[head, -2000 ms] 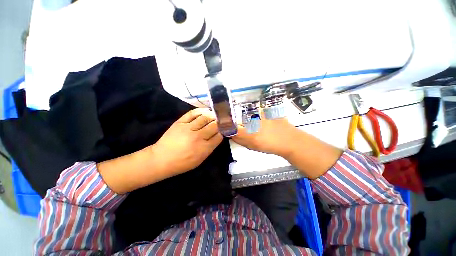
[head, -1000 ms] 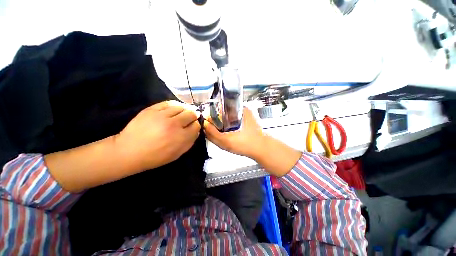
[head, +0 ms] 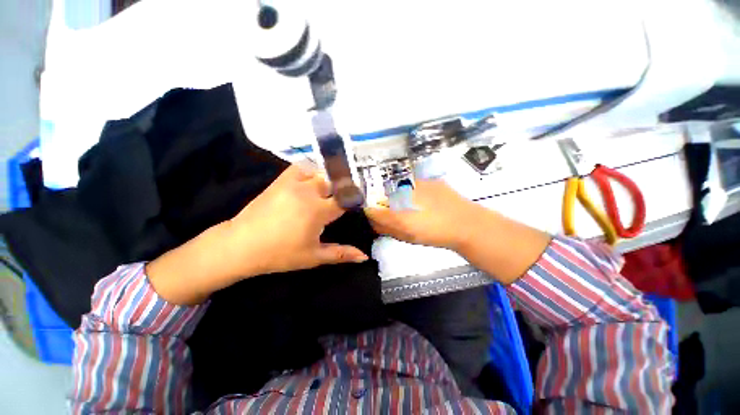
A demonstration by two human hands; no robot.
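The black garment piece (head: pixel 195 146) covers the left of the table and hangs over the front edge onto the lap. My left hand (head: pixel 284 219) lies on the cloth beside the needle area, thumb spread towards the front, fingertips partly behind the machine's finger guard (head: pixel 339 166). My right hand (head: pixel 430 215) is just right of the guard, its fingertips at the cloth's right edge. Whether they pinch the cloth is hard to see. The white sewing machine (head: pixel 487 57) stands behind both hands. The presser foot and needle are hidden or blurred.
Scissors with yellow and red handles (head: pixel 604 203) lie right of my right hand. A dark squarish metal part (head: pixel 481 156) lies behind that hand. The table's ruler-marked edge (head: pixel 434 285) runs in front. Blue crates (head: pixel 513 348) stand below. Dark cloth (head: pixel 714 251) is at far right.
My left thumb has spread away from the fingers towards the front. The right hand has drawn slightly apart from the left. The camera view has shifted back after swinging right.
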